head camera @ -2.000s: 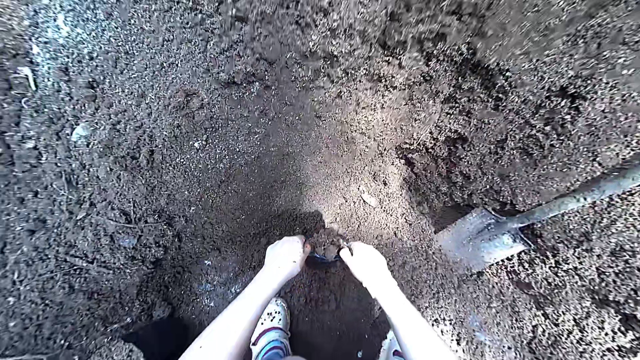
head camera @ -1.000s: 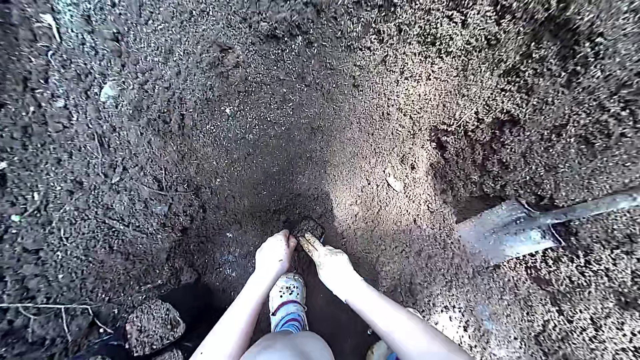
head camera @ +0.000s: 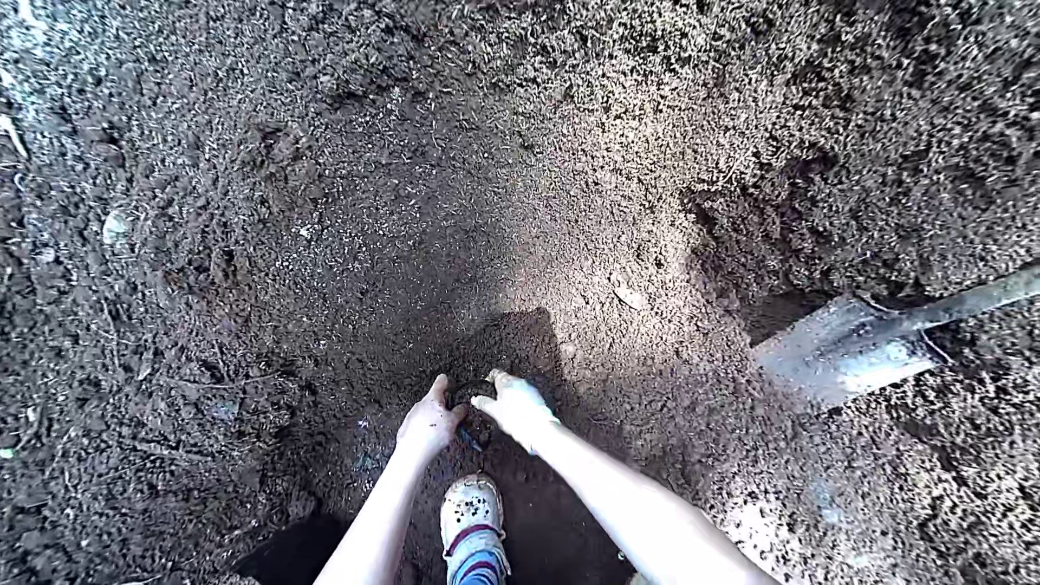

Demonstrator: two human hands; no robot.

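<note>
My left hand [head camera: 432, 418] and my right hand [head camera: 513, 406] are low on the dark loose soil [head camera: 390, 268], just in front of a shoe. Both have thumb and fingers spread around a dark, roundish patch or clump [head camera: 471, 393] between them; whether it is a solid object cannot be told. A small blue piece [head camera: 470, 439] shows just below it, between the hands. Soil clings to the fingers. At the right, a shovel [head camera: 849, 349] lies with its metal blade on the soil and its shaft running out of view.
A light shoe [head camera: 473, 510] with a striped sock stands just below my hands. A pale leaf or chip [head camera: 629, 296] lies up and right of them. A dark object or hollow [head camera: 296, 548] is at lower left. A raised soil bank [head camera: 861, 146] rises at upper right.
One second ago my hands were close together, with fingers on a dark clump; now they are farther apart with the fingers spread. The shovel still lies at the right.
</note>
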